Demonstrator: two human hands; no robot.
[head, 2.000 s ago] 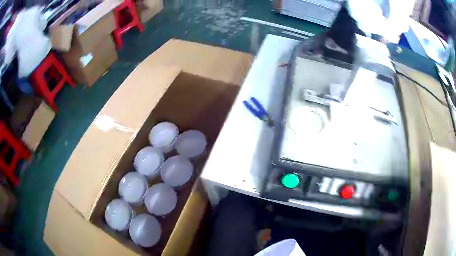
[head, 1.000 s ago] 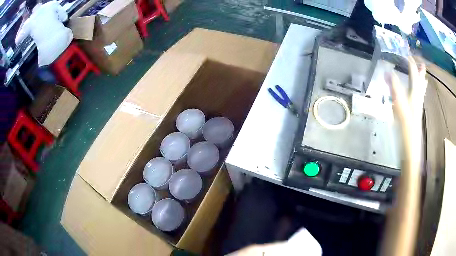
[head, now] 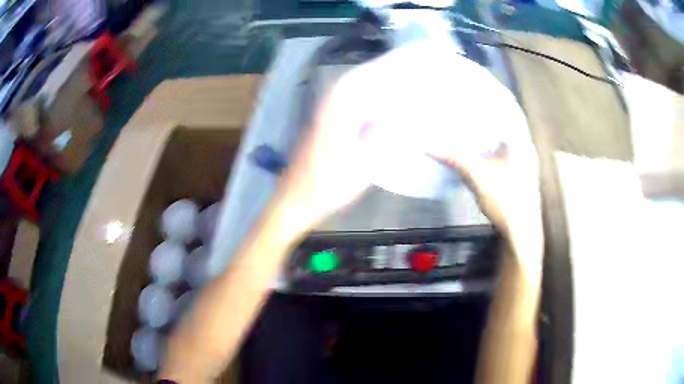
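Note:
A large white round plastic bowl (head: 427, 105) is over the machine bed, overexposed and blurred. My left hand (head: 330, 157) is at its left side and my right hand (head: 491, 169) at its lower right; both hold it. The bowl hides the fixture and most of the machine bed (head: 420, 215). Whether it rests on the fixture I cannot tell. The green button (head: 324, 261) and red button (head: 422, 260) show on the black front panel below.
An open carton (head: 112, 217) with several white bowls (head: 168, 262) stands at left. Blurred blue-handled cutters (head: 268, 158) lie on the white table (head: 247, 180). A black cable (head: 555, 58) runs behind at right. Red stools (head: 26, 176) stand at far left.
The view has swung left to right, centring the machine. Both hands are now on a large white bowl over the bed; before, one arm reached over the machine's right side.

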